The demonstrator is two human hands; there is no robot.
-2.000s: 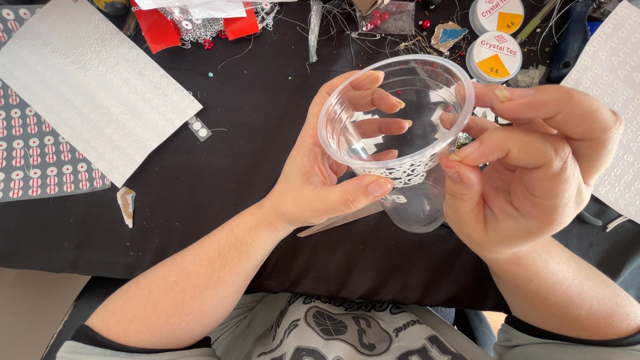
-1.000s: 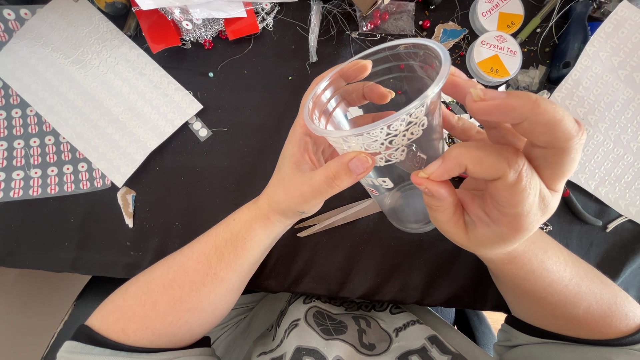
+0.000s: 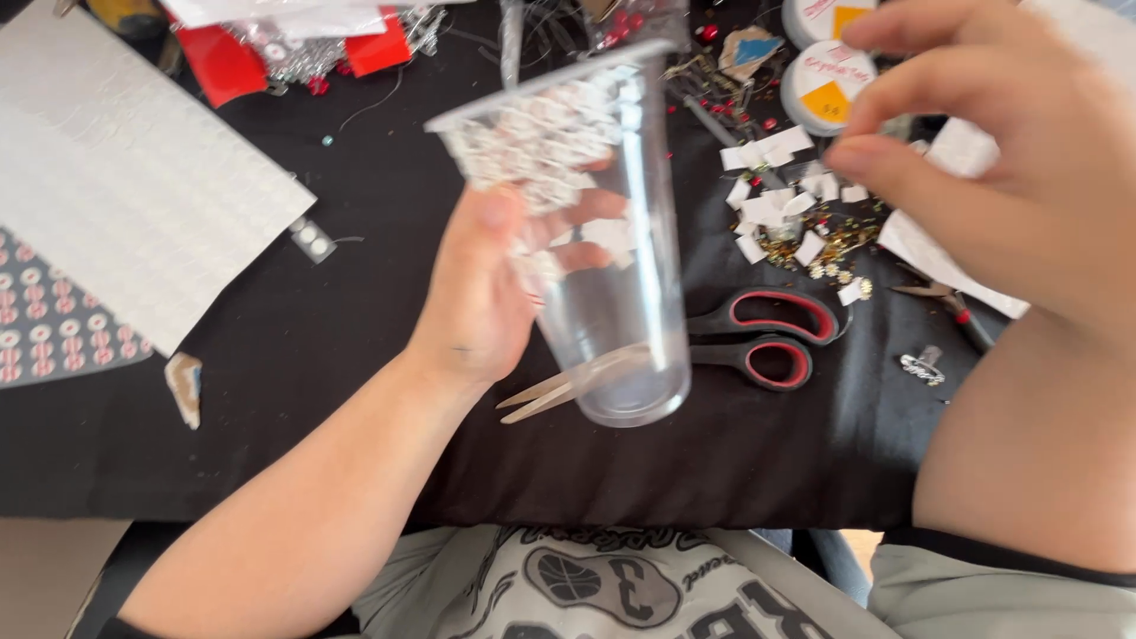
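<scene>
A clear plastic cup (image 3: 621,311) with white lettering stickers near its rim is held slightly tilted in my left hand (image 3: 497,284), the thumb on the near side and the fingers behind it. Through the lower part of the cup the blades of a pair of scissors (image 3: 781,342) show; their black and red handles lie to its right. My right hand (image 3: 967,133) is raised at the upper right, apart from the cup. Its thumb and index finger are a little apart and nothing shows between them. White paper scraps (image 3: 772,209) lie on the black cloth between the hands.
White embossed sheets (image 3: 133,177) and a red-printed sheet (image 3: 62,319) lie at the left. Round white spools (image 3: 825,89), red beads (image 3: 707,33) and gold sequins (image 3: 799,248) are at the upper right. Pliers (image 3: 958,306) rest under my right forearm's side. A torn scrap (image 3: 185,389) lies lower left.
My right hand has moved away from the cup, up and to the right. The cup has turned more side-on in my left hand, uncovering the scissors' handles and the paper scraps.
</scene>
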